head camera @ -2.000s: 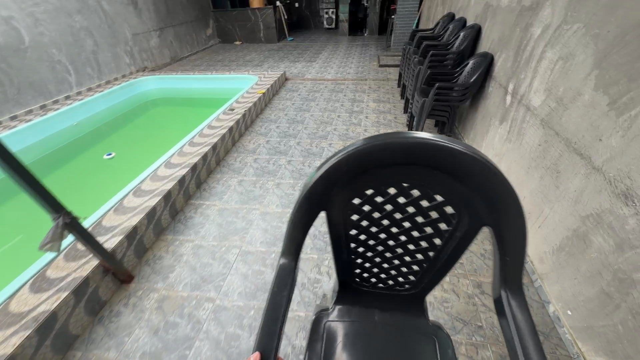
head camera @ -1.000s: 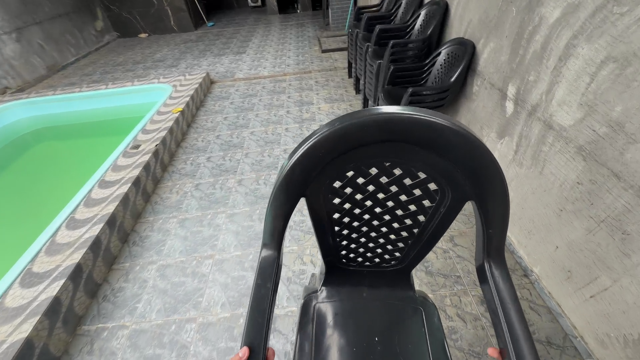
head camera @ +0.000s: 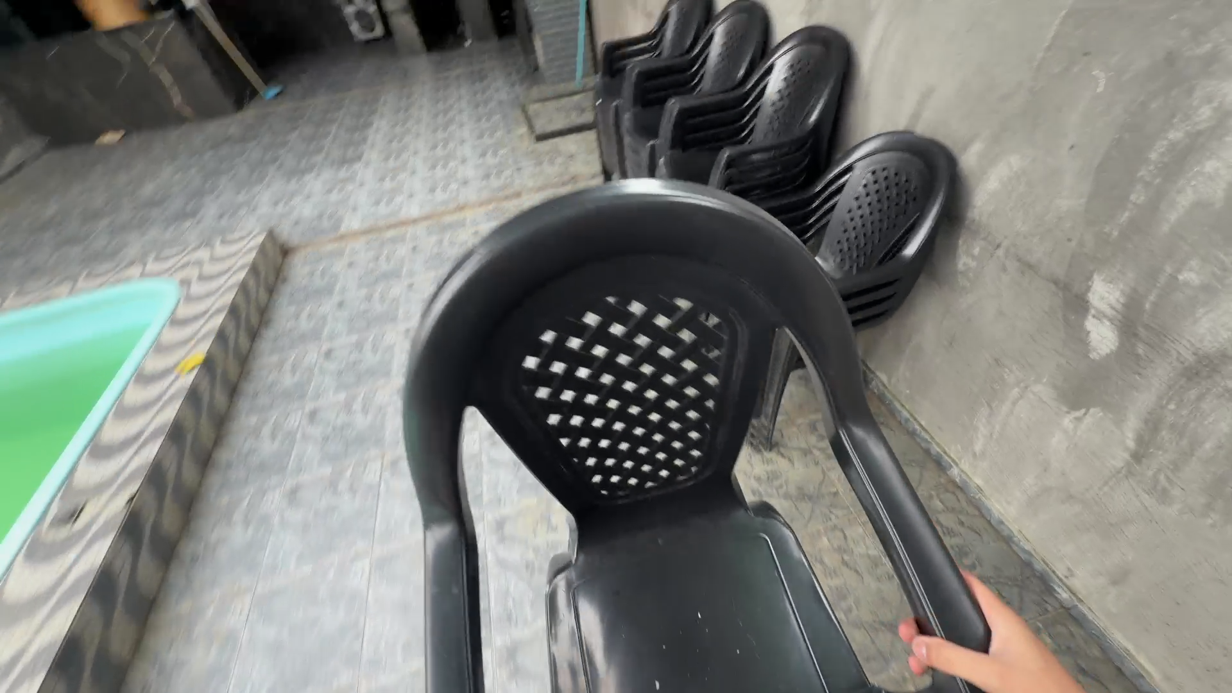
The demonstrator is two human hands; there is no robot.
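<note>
A black plastic armchair (head camera: 674, 597) with a lattice backrest fills the middle of the head view, its seat toward me. My right hand (head camera: 1001, 645) grips the front end of its right armrest at the lower right, fingers wrapped around the edge. My left hand is outside the view; the left armrest runs down past the bottom edge. Beyond the backrest, several stacks of matching black armchairs (head camera: 876, 212) stand along the wall, the nearest one partly hidden by the held chair.
A rough grey wall (head camera: 1078, 308) runs along the right. At left lies a pool (head camera: 58, 395) with a raised patterned tile border (head camera: 192, 414) bearing a small yellow thing (head camera: 191, 364). Grey tiled floor (head camera: 318, 481) lies between. A broom (head camera: 236, 53) leans at the far left.
The held chair and the view have moved forward, nearer to the stacked chairs. My left hand, seen at the left armrest a second ago, has left the view; more of my right hand shows.
</note>
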